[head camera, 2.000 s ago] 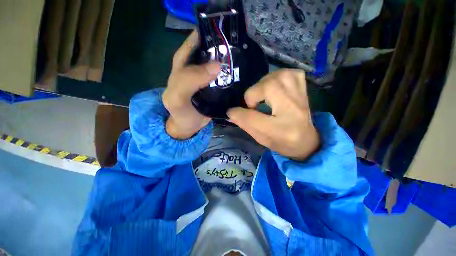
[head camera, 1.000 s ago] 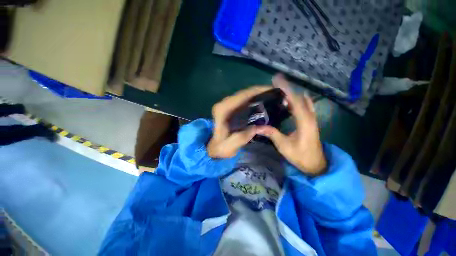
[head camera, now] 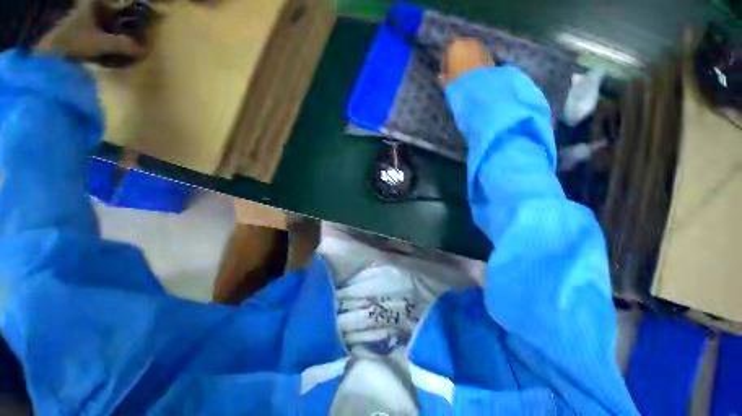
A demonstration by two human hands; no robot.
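Observation:
A glossy black ear cup housing lies on the green bench top, its bracket pointing away from me and a silvery patch at its centre. A thin dark line runs from it to the right. My right hand is over the grey patterned mat; its fingertips are not clear. My left hand is dark and blurred at the top left, over the left cardboard stack. A dark housing is beside it; I cannot tell if they touch.
A blue tray lies at the mat's left side. Cardboard sheets are stacked at left, more at right with a black housing on top. White crumpled tissue lies right of the mat. Blue bins are below the bench.
The housing that both hands held now lies on the bench. My hands have parted: the left to the left cardboard stack, the right forward over the mat. The view has shifted.

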